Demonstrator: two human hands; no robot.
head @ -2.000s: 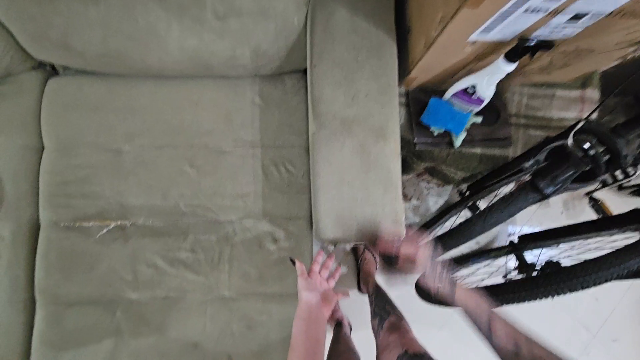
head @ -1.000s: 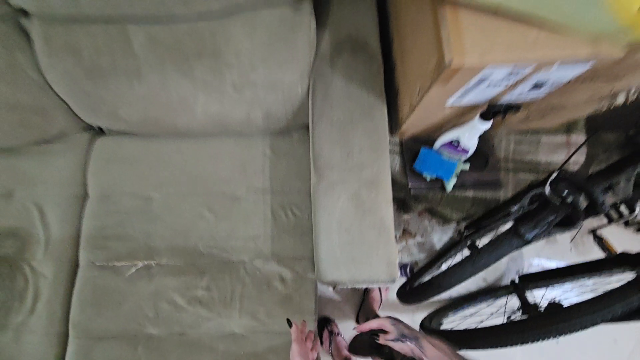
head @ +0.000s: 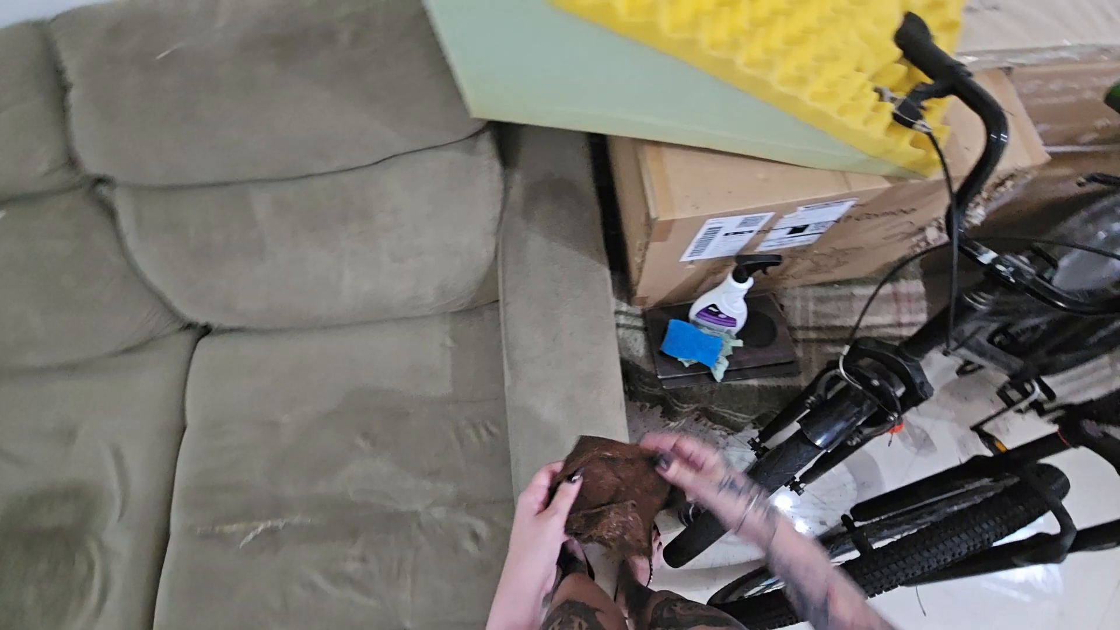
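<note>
A crumpled brown cloth (head: 612, 490) is held up between my hands, just in front of the end of the sofa's armrest (head: 560, 350). My left hand (head: 547, 507) grips its left edge, thumb on top. The upper right corner of the cloth is pinched by my right hand (head: 691, 464), which is slightly blurred. To the left spreads a grey-green fabric sofa (head: 350, 385) with a torn streak on its seat cushion. A white spray bottle (head: 721, 302) with a black trigger head lies beside a blue sponge (head: 691, 343) and a pale green rag (head: 724, 354) on a dark flat object.
A bicycle (head: 875, 394) stands close to my right arm. Behind the spray bottle is a cardboard box (head: 700, 192) with labels, and green and yellow foam sheets (head: 630, 96) rest on it. A plaid blanket (head: 849, 306) lies under the bottle area. My legs and feet are below the cloth.
My hands were low by the armrest's front end, with no brown cloth visible; now both hold it up. The view has shifted to show the foam and the bicycle's handlebar.
</note>
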